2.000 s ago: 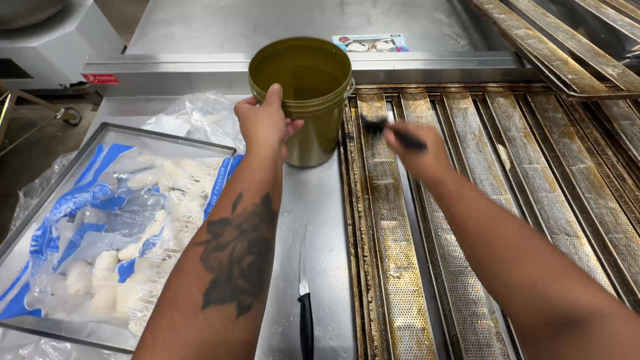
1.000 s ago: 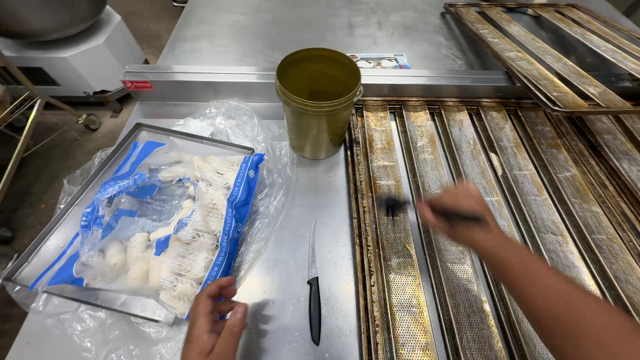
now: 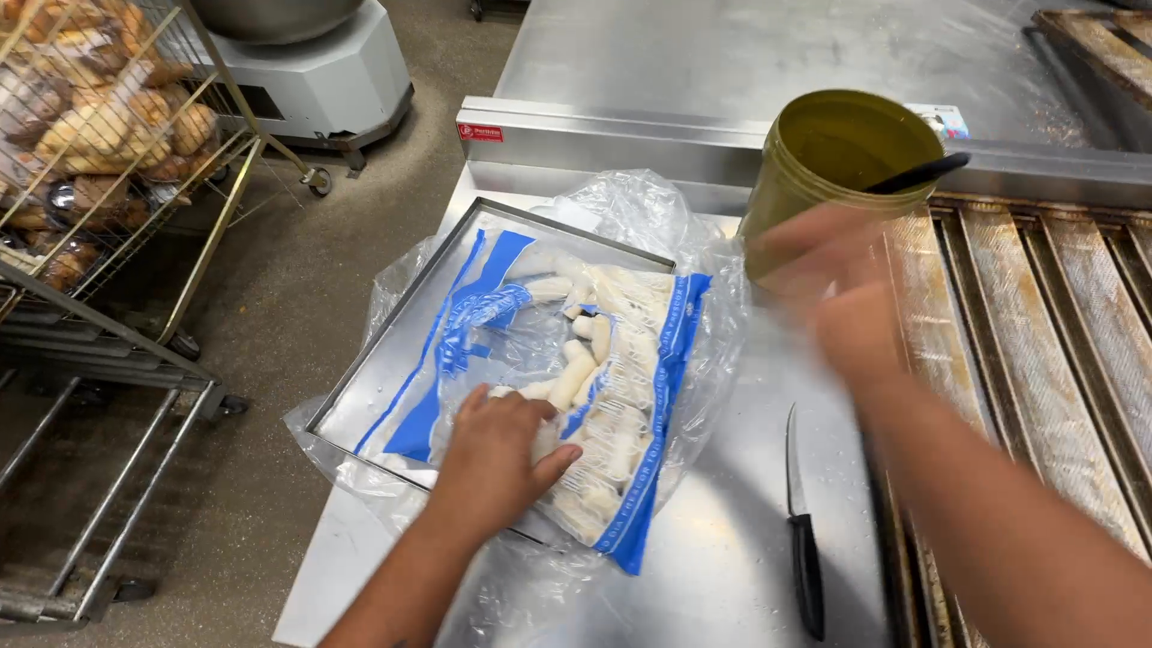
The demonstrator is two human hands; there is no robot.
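Observation:
My left hand [image 3: 504, 450] rests on an opened clear-and-blue plastic bag [image 3: 661, 423] of pale dough pieces [image 3: 576, 373], its fingertips at the opening; whether it grips a piece is hidden. The bag lies on a shallow metal tray [image 3: 396, 310]. My right hand [image 3: 832, 288], blurred, is in front of an olive plastic bucket [image 3: 783, 180], with no object visible in it. A black brush handle [image 3: 918, 173] leans over the bucket's rim. A knife with a black handle [image 3: 807, 576] lies on the steel table between the tray and the perforated baguette pans [image 3: 1017, 297].
Crumpled clear plastic [image 3: 630, 202] lies around and under the tray. A raised steel ledge [image 3: 612, 135] runs behind it. At the left stand a wire rack [image 3: 207, 261] with bagged bread and a white machine base [image 3: 310, 72]. Another pan [image 3: 1098, 45] sits at the far right.
My right hand has left the pans and let go of the brush, which now stands in the bucket. My left hand has moved onto the bag. The view has swung left.

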